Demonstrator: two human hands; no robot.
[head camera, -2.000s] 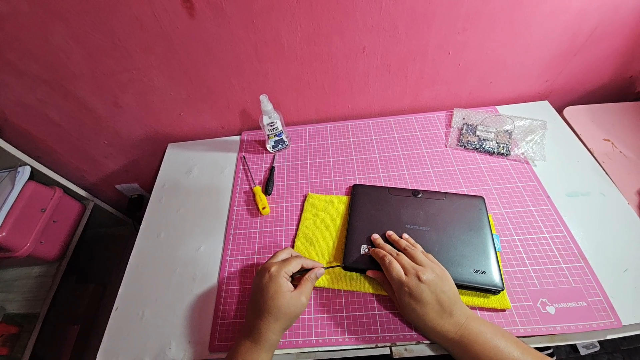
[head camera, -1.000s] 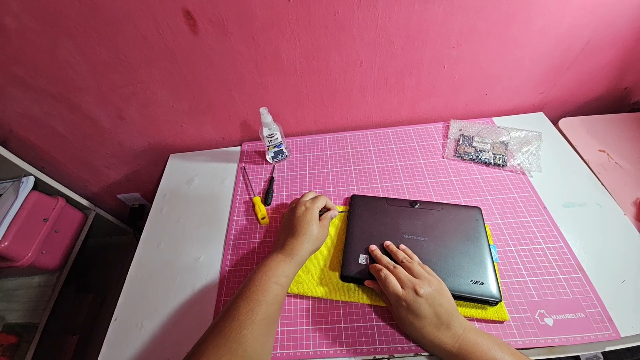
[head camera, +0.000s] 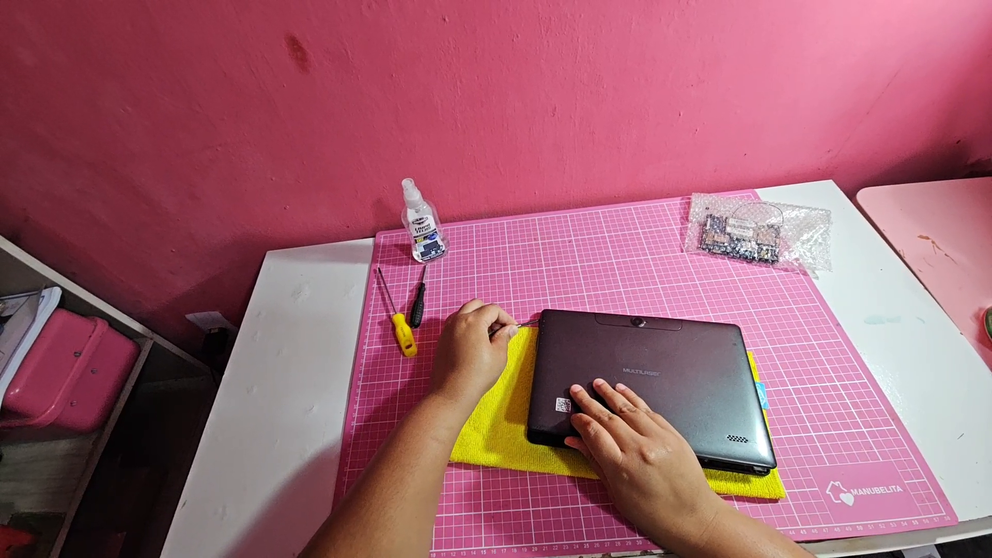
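A dark Multilaser tablet (head camera: 659, 349) lies back side up on a folded yellow cloth (head camera: 496, 426), with its camera edge away from me. Between the thumb and fingers of my left hand (head camera: 473, 345) is a thin dark tool (head camera: 527, 323), whose tip meets the tablet's far left corner; most of the tool is hidden by the hand, and its exact kind cannot be told. My right hand (head camera: 639, 449) rests flat on the lower middle of the tablet's back, fingers apart, beside a small printed code sticker.
Left of the cloth on the pink cutting mat (head camera: 589, 256) lie a yellow-handled screwdriver (head camera: 403, 335) and a black-handled screwdriver (head camera: 418, 304). Behind them stands a clear spray bottle (head camera: 424, 225). A circuit board in bubble wrap (head camera: 740, 236) lies at the far right, near the wall.
My left hand has gone with the thin tool from the tablet's near left corner to its far left corner. The right hand has stayed on the tablet's back.
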